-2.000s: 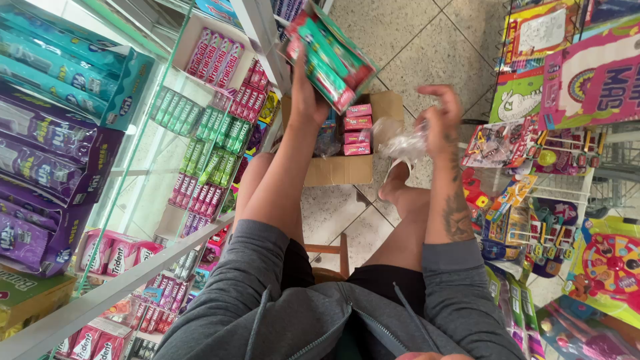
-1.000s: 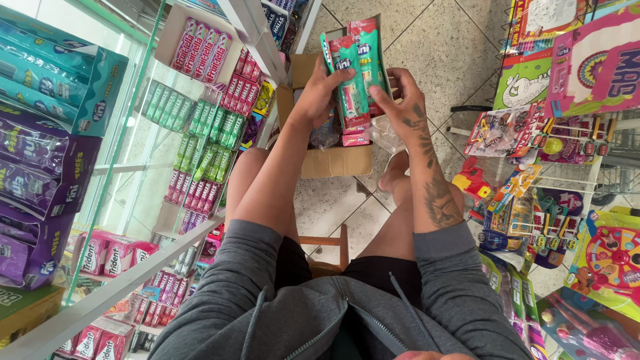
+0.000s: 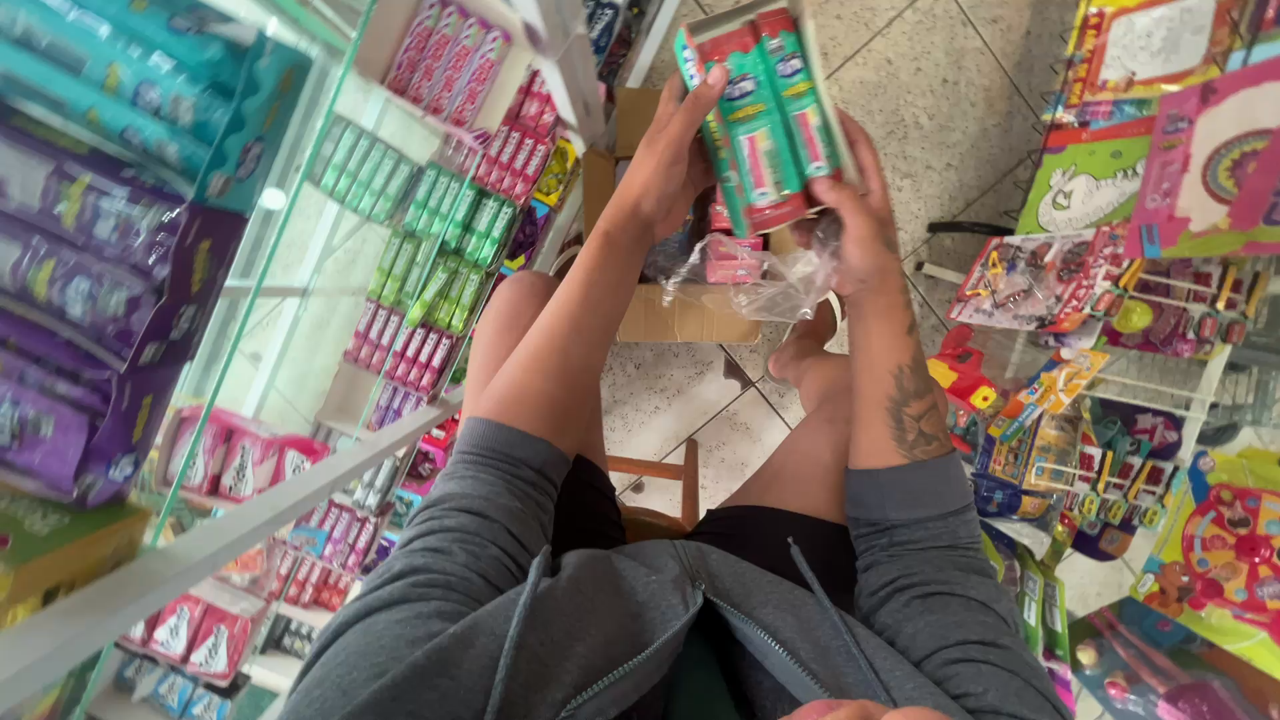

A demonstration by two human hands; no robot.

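A display box of green and red Fini candy packets (image 3: 762,125) is held between both hands, tilted, above an open cardboard box. My left hand (image 3: 680,160) grips its left side, the thumb over the front edge. My right hand (image 3: 862,205) holds the lower right corner, its thumb near the packets' bottom ends. Crumpled clear plastic wrap (image 3: 760,285) hangs beside my right hand, over the cardboard box (image 3: 690,315). Small pink boxes (image 3: 733,262) lie inside the cardboard box, partly hidden by the plastic and the candy box.
Glass shelving with gum packs (image 3: 440,210), Trident packs (image 3: 245,460) and purple candy boxes (image 3: 90,250) stands at the left. Toys and activity books (image 3: 1085,180) hang on racks at the right. A wooden stool (image 3: 690,485) shows between the legs on the tiled floor.
My right hand, apart from the candy box two seconds ago, has come to it and now holds its lower right corner. Since one second ago the packets have tilted, and a box edge shows around them.
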